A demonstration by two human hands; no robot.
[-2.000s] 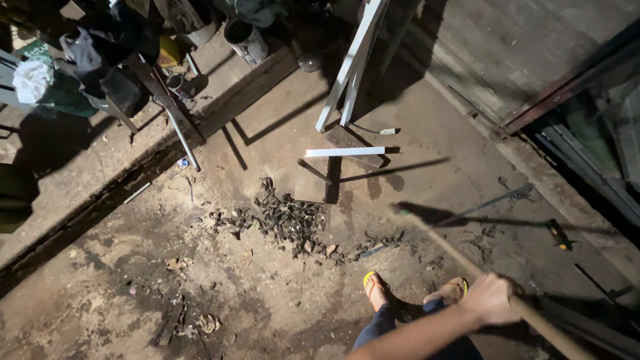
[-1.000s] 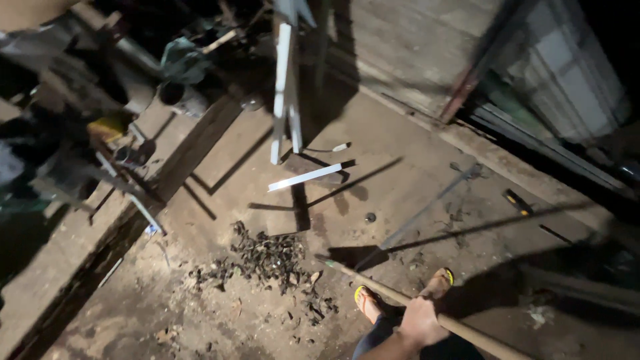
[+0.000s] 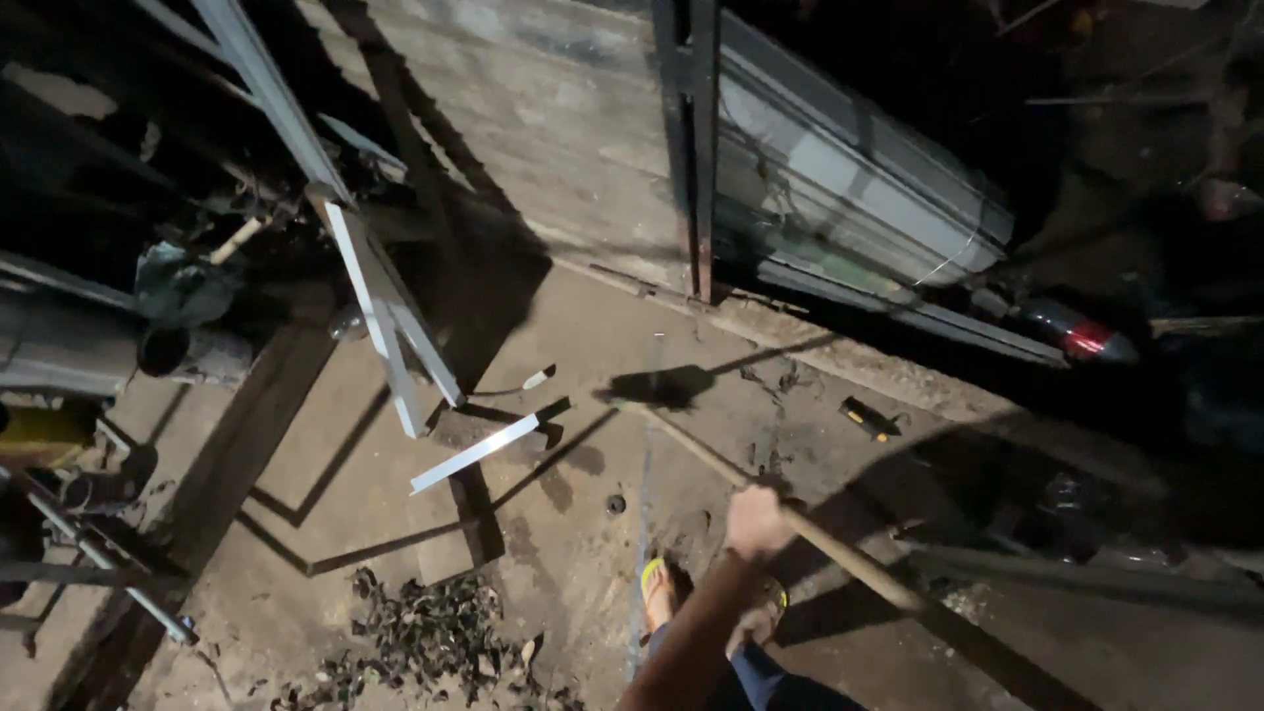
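Note:
My left hand (image 3: 760, 518) is closed around a long wooden handle (image 3: 854, 563), its arm reaching up from the bottom edge. The handle slants from the lower right to a small, blurred greenish end (image 3: 622, 403) near the floor; whether this is a broom cannot be told. A dark shadow lies beside that end. My right hand is out of view. A pile of dry leaves (image 3: 434, 632) lies on the floor at the lower left. My feet in yellow-edged flip-flops (image 3: 657, 588) stand below the hand.
White metal bars (image 3: 370, 306) lean at the left, near a short white bar (image 3: 474, 454) over a block. A raised concrete edge (image 3: 232, 444) runs along the left. A metal post (image 3: 696, 148) stands by the wall. A black and yellow object (image 3: 869, 419) lies on the right floor.
The view has swung right, and the leaf pile now sits lower in it. The handle's far end has moved away from the leaves to the floor near the wall. The left hand still grips the handle.

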